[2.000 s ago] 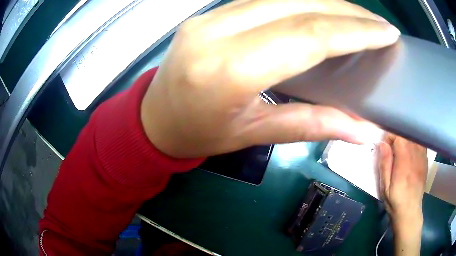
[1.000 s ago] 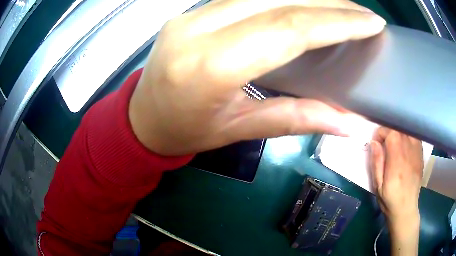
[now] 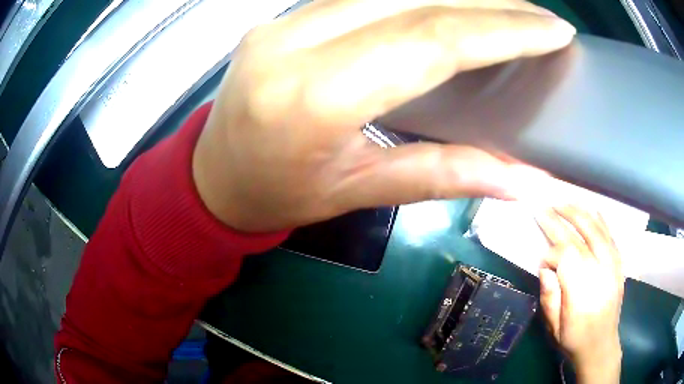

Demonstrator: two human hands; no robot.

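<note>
My left hand (image 3: 322, 112), in a red sleeve, grips the end of a grey lamp head (image 3: 615, 120) close to the camera, thumb below and fingers above. The lamp's white base (image 3: 510, 230) lies on the green mat below it. My right hand (image 3: 585, 285) rests at the base with its fingers extended over the white surface; the fingertips are partly washed out by glare. A dark circuit-board block (image 3: 487, 322) lies on the mat left of my right hand.
A dark glossy slab, likely a smartphone (image 3: 345, 238), lies partly under my left wrist. Other folded lamps (image 3: 142, 90) lie at the upper left, with a curved silver strip beside them. The green mat's (image 3: 300, 315) front edge runs along the bottom left.
The view has shifted slightly. My right hand has moved down and left on the base, and its fingers have spread and extended. My left hand keeps its grip on the lamp head.
</note>
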